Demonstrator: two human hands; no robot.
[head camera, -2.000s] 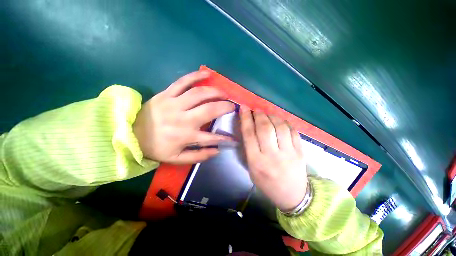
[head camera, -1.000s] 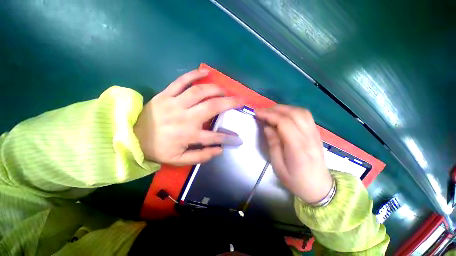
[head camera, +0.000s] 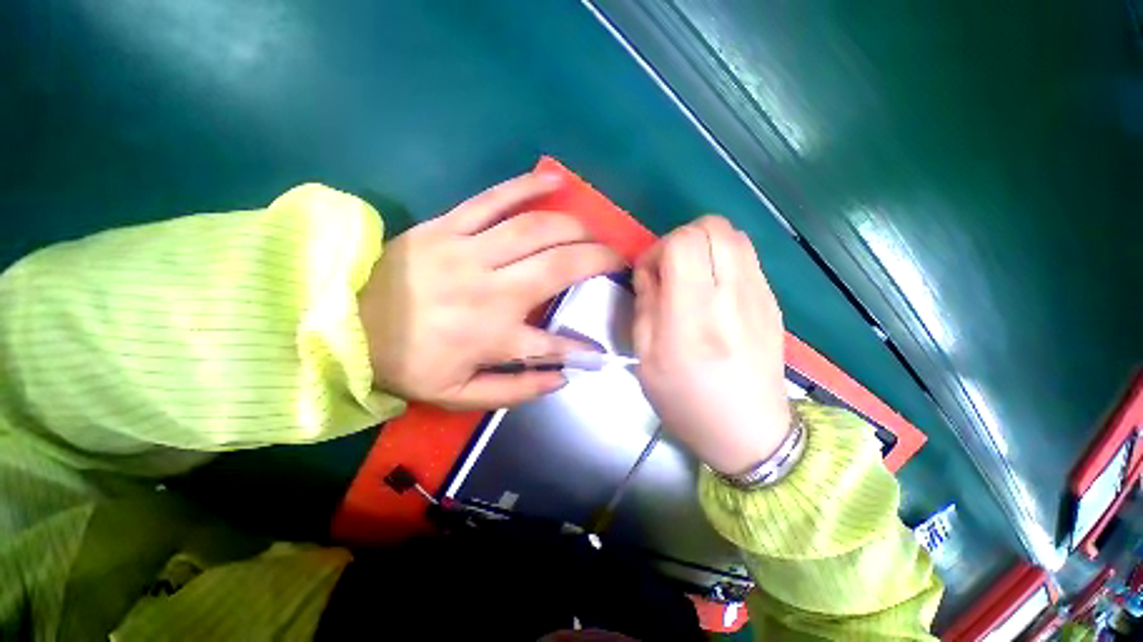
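Observation:
A display unit (head camera: 552, 445) with a silvery face and thin black border lies on a red-orange foam pad (head camera: 399, 470). A thin dark line crosses its face, with a small pale end piece at the lower edge. My left hand (head camera: 483, 301) lies spread over the panel's upper left corner, fingers apart, thumb on the face. My right hand (head camera: 708, 339) is at the panel's top edge beside the left fingertips, its fingers curled together. Its fingertips are hidden, so I cannot tell whether they pinch anything.
The glossy green bench (head camera: 439, 75) extends beyond the pad, with a long metal seam (head camera: 802, 238) running diagonally. More units on red pads (head camera: 1109, 470) lie at the right and lower right. A small printed label (head camera: 934, 529) lies right of my right sleeve.
My right hand has moved from flat on the panel to its top edge and the fingers have curled in. My left hand stays on the corner. The view has shifted slightly.

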